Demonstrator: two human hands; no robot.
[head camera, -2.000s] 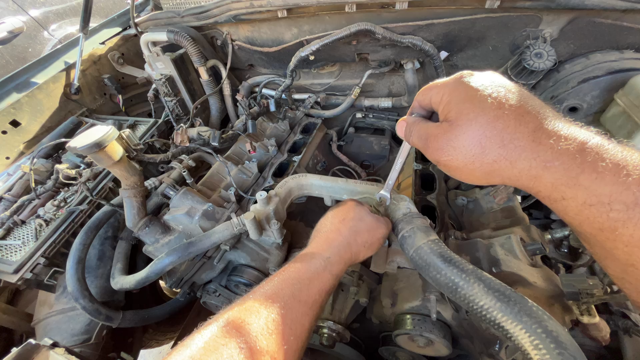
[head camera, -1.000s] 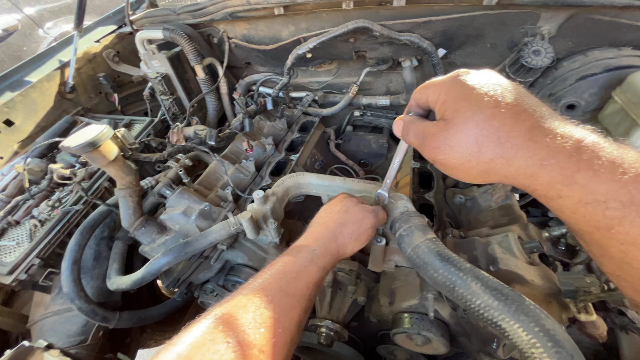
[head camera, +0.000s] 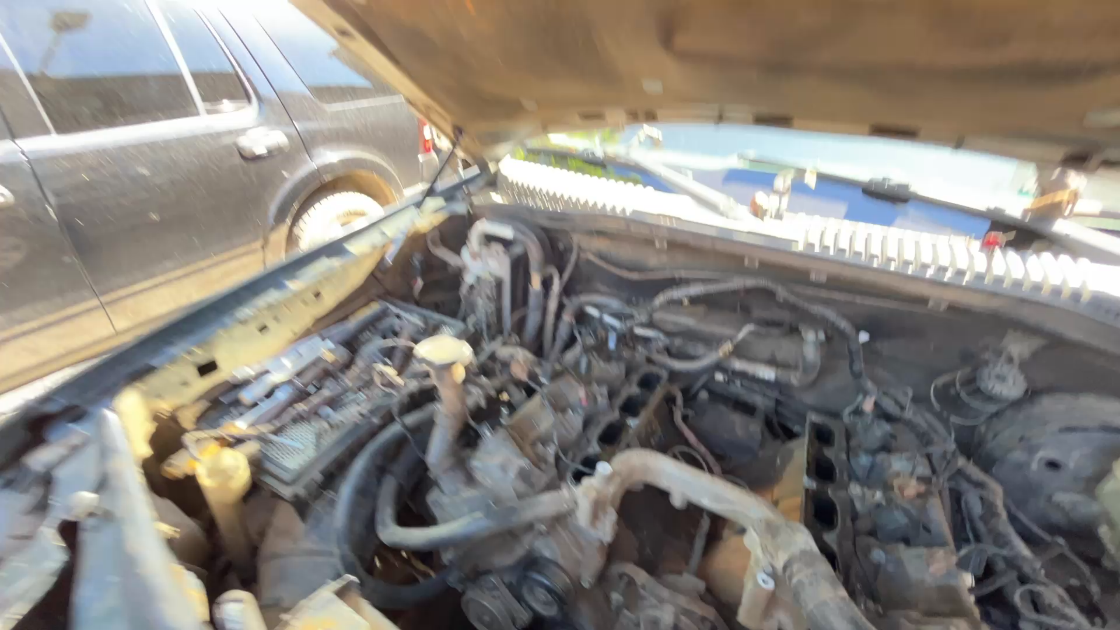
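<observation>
Neither of my hands shows in the head view. A metal coolant crossover pipe (head camera: 682, 477) arches over the front of the dirty engine. At its right end a thick hose (head camera: 818, 582) runs down to the bottom edge. Just left of that joint, a bolt (head camera: 765, 581) shows on a bracket. A black rubber hose (head camera: 350, 507) loops at the left, below the oil filler neck (head camera: 449, 394) with its pale cap. Open ports (head camera: 822, 472) line the right cylinder head. No wrench can be made out in this blurred view.
The raised hood (head camera: 744, 61) spans the top. A dark vehicle (head camera: 166, 166) stands at the left beyond the fender edge (head camera: 262, 297). Assorted tools and sockets (head camera: 297, 376) lie in a tray on the left side of the engine bay. The windshield cowl (head camera: 875, 245) runs behind the engine.
Both hands and the wrench, earlier at the right end of the crossover pipe, are out of sight. The view has swung up and to the left.
</observation>
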